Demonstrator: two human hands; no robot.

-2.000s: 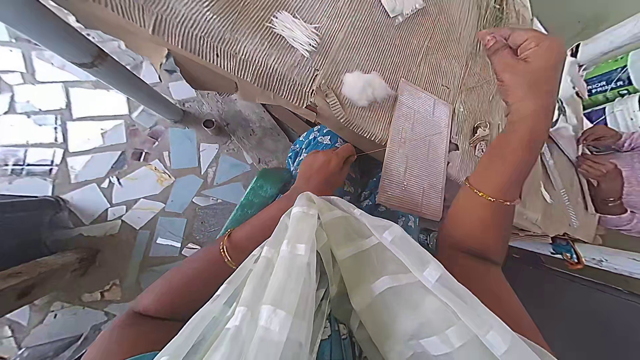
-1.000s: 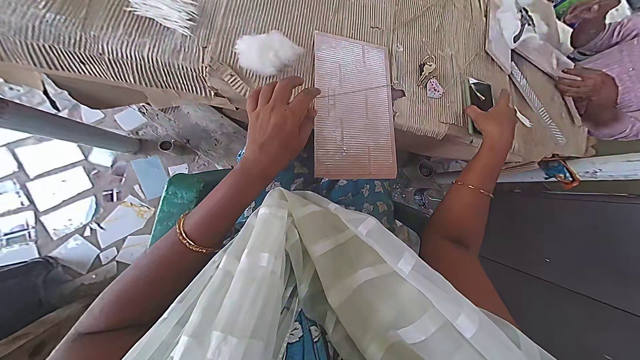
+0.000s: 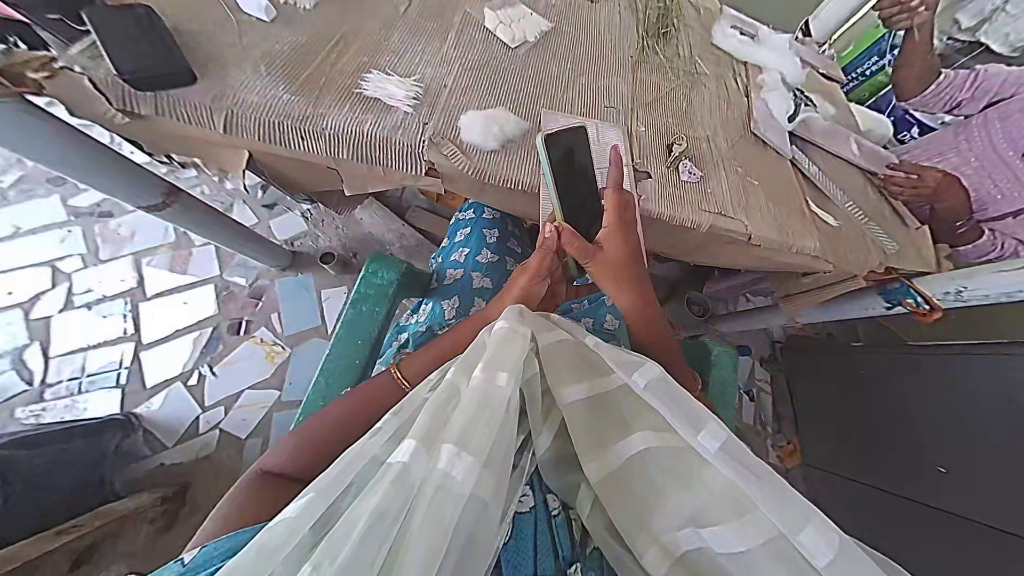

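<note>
A smartphone (image 3: 578,180) in a pale green case is held over my lap, its dark screen facing up. My right hand (image 3: 614,232) grips its lower right side, with the index finger raised beside it. The fingers of my left hand (image 3: 542,268) touch the phone's lower left edge and my right thumb; whether they grip it is hard to see. Behind the phone, a ridged pinkish board (image 3: 612,132) lies partly on the table's front edge. A tuft of white cotton (image 3: 492,129) is to its left, and keys (image 3: 677,150) with a pink-and-white tag (image 3: 689,170) are to its right.
Corrugated cardboard covers the table (image 3: 320,104). On it are thin white sticks (image 3: 392,90), a small white packet (image 3: 514,22), dry grass strands (image 3: 660,24) and a dark phone (image 3: 140,46). A co-worker's hand (image 3: 928,186) rests by a tray (image 3: 852,144) at right.
My right hand has come from the table at the right to over my lap, now with the phone. My left hand has moved off the board's left edge to the phone's base.
</note>
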